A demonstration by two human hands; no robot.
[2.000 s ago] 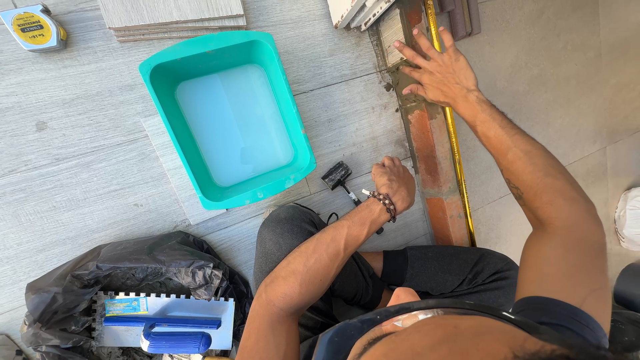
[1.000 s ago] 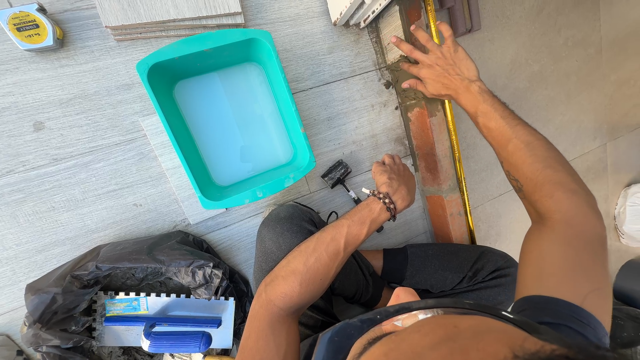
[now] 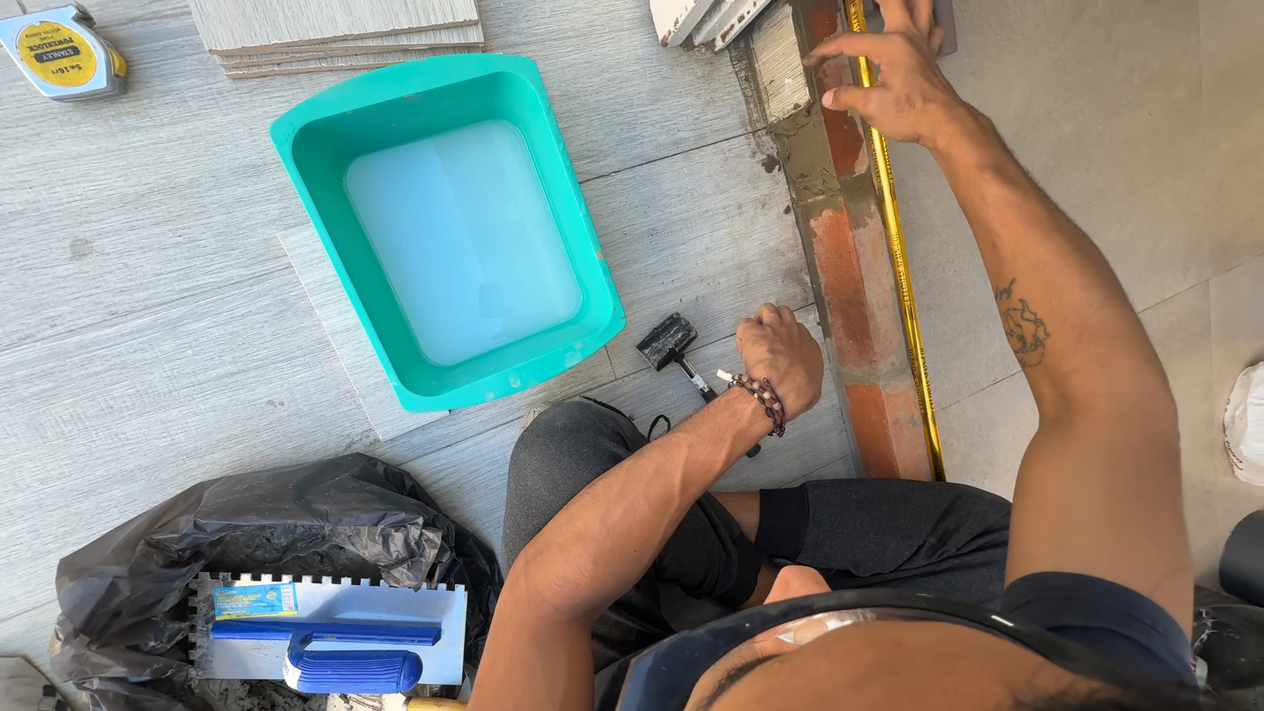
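Note:
My left hand is curled into a fist low over the brick border's left side, beside a black rubber mallet lying on the floor; its palm is hidden. A beaded bracelet circles the wrist. Farther up, my right hand is spread across the upper end of a long, shiny gold-coloured strip with small printing. The strip runs along the right edge of a row of red bricks with grey mortar. Some right fingertips are cut off by the frame's top.
A green plastic tub of cloudy water sits on wood-look tiles, below stacked tiles. A Stanley tape measure lies upper left. A blue-handled notched trowel rests on a black plastic bag of mortar, lower left.
My right hand has moved up along the gold-coloured strip, towards the top of the view. My left hand has stayed in place.

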